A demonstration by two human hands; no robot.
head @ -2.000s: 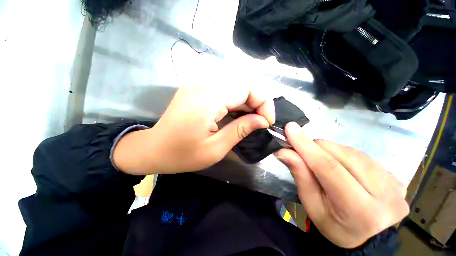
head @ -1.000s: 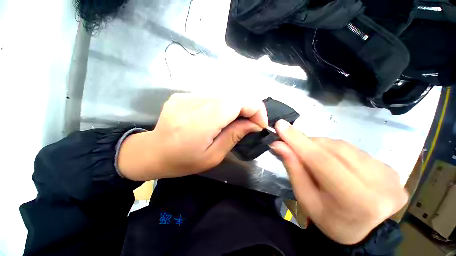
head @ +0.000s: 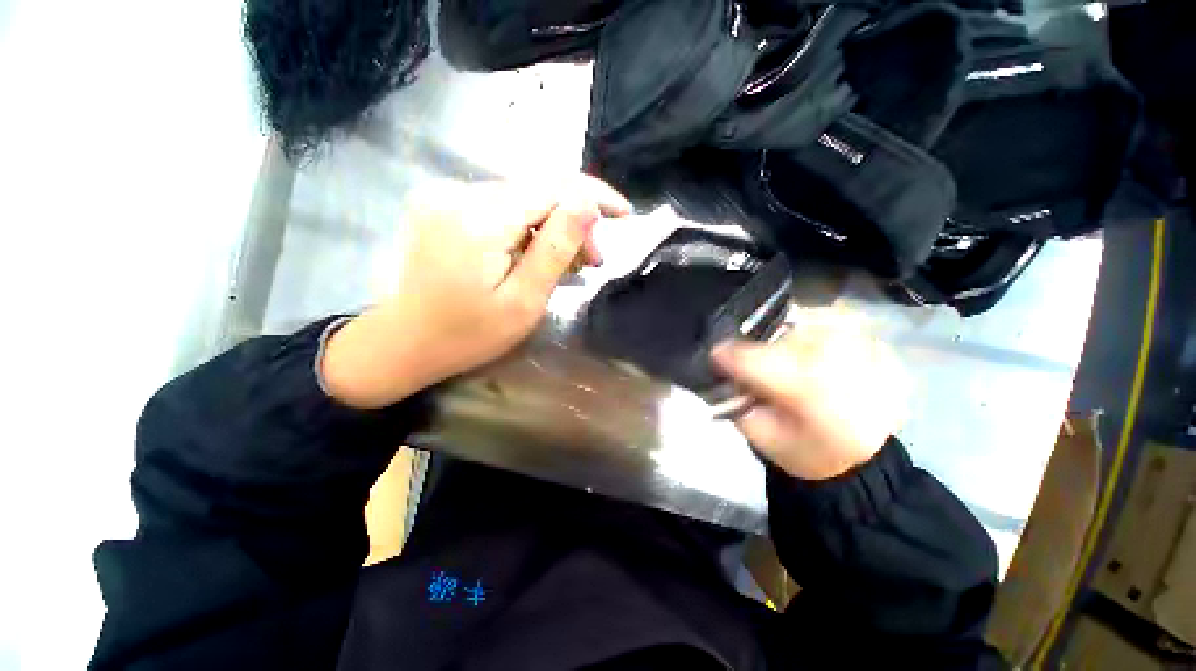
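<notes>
A small black zip pouch (head: 669, 308) is spread out in front of me, with silvery zipper parts along its top and right side. My right hand (head: 820, 393) is blurred and grips the pouch at its lower right edge. My left hand (head: 472, 282) is to the left of the pouch, apart from it. Its thumb and fingers are pinched together, and nothing can be made out between them. No snips can be made out.
A pouch pile (head: 853, 190) with silver zipper lines lies at the far side of the shiny table (head: 525, 406). A fuzzy black thread waste clump (head: 335, 59) is at the far left. Cartons (head: 1161, 537) stand beyond the table at the right.
My hands have moved apart. The left has let go of the pouch and moved up slightly; the right holds the pouch, now opened out flatter. The view has shifted, showing more pile and waste clump.
</notes>
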